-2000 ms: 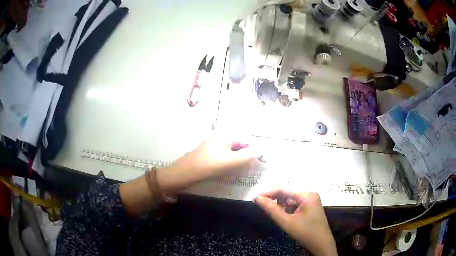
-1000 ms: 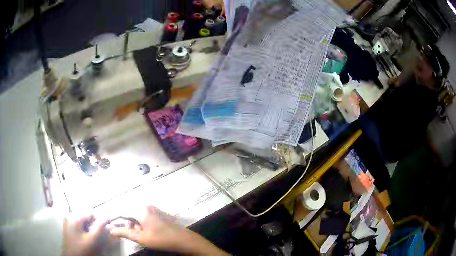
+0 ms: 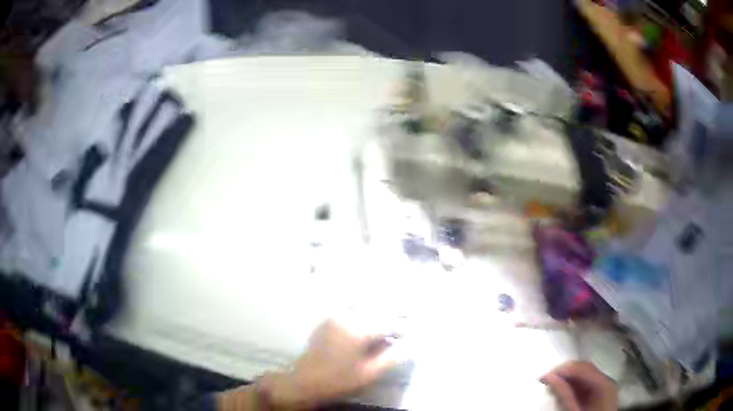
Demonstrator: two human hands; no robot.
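Observation:
The picture is strongly blurred. My left hand [image 3: 341,365] is over the front of the white table, fingers bent and pointing right; glare hides whether they pinch something. My right hand [image 3: 585,387] is at the bottom edge, partly cut off, its fingers curled and pointing left, well apart from my left hand. Whatever it may hold cannot be made out. The sewing machine [image 3: 514,160] stands behind, its needle area [image 3: 434,245] brightly lit. A small round bobbin [image 3: 505,302] lies on the machine bed.
Black and white cut pieces [image 3: 153,172] lie at the left. Blurred thread snips [image 3: 319,233] lie left of the needle. A smartphone [image 3: 567,271] with a pink-purple screen is right of the machine, beside printed sheets [image 3: 679,277]. Thread cones [image 3: 593,90] stand behind.
The view swung right to the sheets and then back left. My hands, close together one second ago, are now wide apart, with my right hand farther right.

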